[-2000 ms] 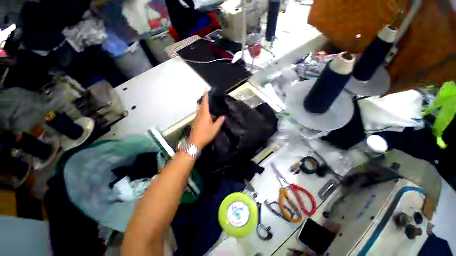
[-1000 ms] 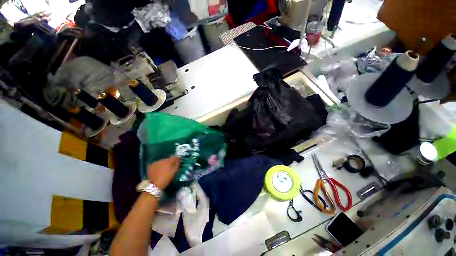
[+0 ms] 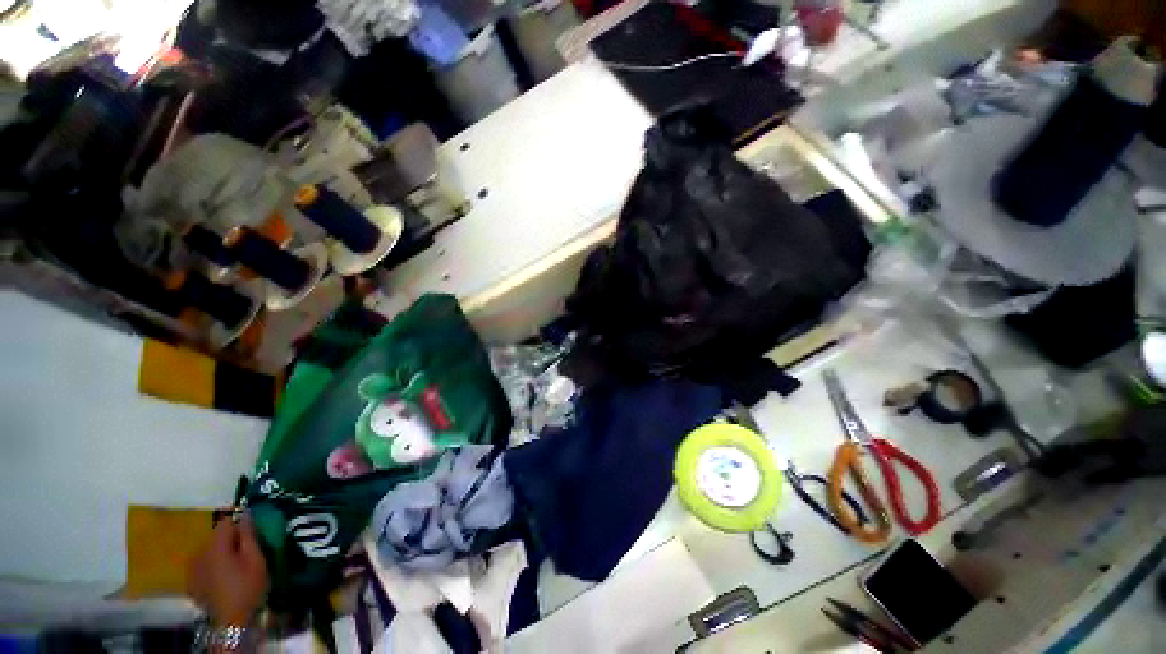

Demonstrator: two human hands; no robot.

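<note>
My left hand [image 3: 230, 567], with a metal watch at the wrist, is at the lower left. Its fingers pinch the edge of a dark green tote bag [image 3: 441, 351] with white lettering and a cartoon face. The bag lies tilted and partly collapsed. A bunched grey-blue cloth [image 3: 448, 509] lies against its lower right side. Crinkly clear plastic with pale bits [image 3: 537, 383] shows between the tote and a crumpled black plastic bag [image 3: 729, 256]. A navy cloth [image 3: 607, 479] lies right of the tote. My right hand is not in view.
A yellow-green roll [image 3: 729, 475], scissors [image 3: 861, 466] with orange and red handles and a phone-like dark rectangle [image 3: 918, 590] lie at the right. A large thread cone [image 3: 1068, 151] stands beyond. Small cones [image 3: 339, 220] stand at the left, above a yellow-and-black striped pillar [image 3: 179, 371].
My left hand has moved from the black bag to the green tote, then down and left to its edge. The tote has opened out flatter, showing its print; the grey-blue cloth now shows beside it.
</note>
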